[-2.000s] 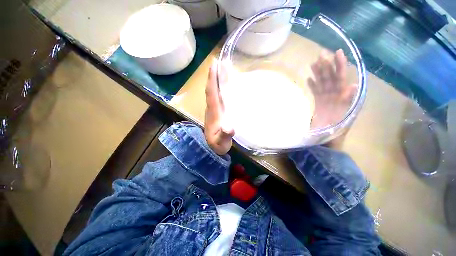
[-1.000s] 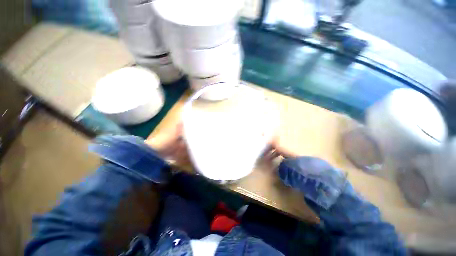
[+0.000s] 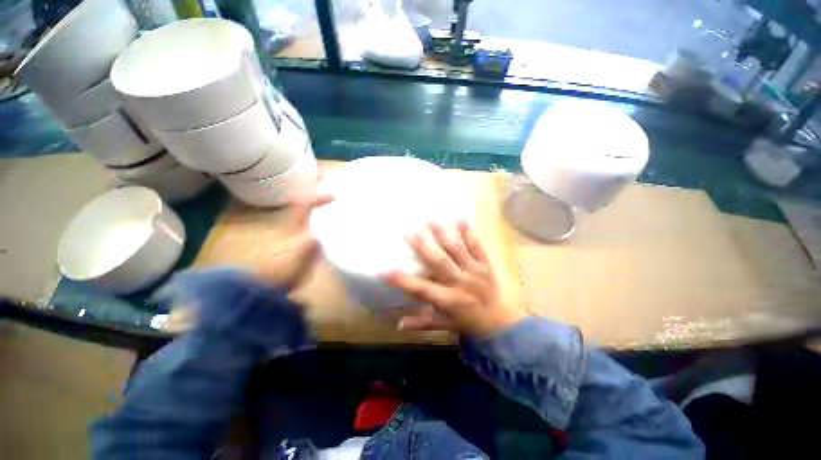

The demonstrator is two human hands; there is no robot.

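Note:
A white round housing (image 3: pixel 383 202) stands on the cardboard mat (image 3: pixel 621 269) in front of me, its top washed out by glare. My right hand (image 3: pixel 450 278) lies on its near right side, fingers spread and not wrapped around it. My left hand (image 3: pixel 297 238) is at its left edge, blurred; its grip is unclear. A clear cover cannot be made out under the housing. At the right, a white fitted unit (image 3: pixel 585 153) sits tilted, with a clear ring (image 3: pixel 540 214) at its lower left.
Leaning stacks of white housings (image 3: pixel 193 99) stand at back left. A single housing (image 3: pixel 121 238) lies tilted, open side up, nearer me. The dark green conveyor (image 3: pixel 405 121) runs behind the mat. A white bag (image 3: pixel 390 36) and a small blue box (image 3: pixel 492 61) are beyond it.
The clear cover held up earlier no longer shows separately. The white piece between my hands is now lower on the mat, and my right hand has moved onto it. The view has swung right and up.

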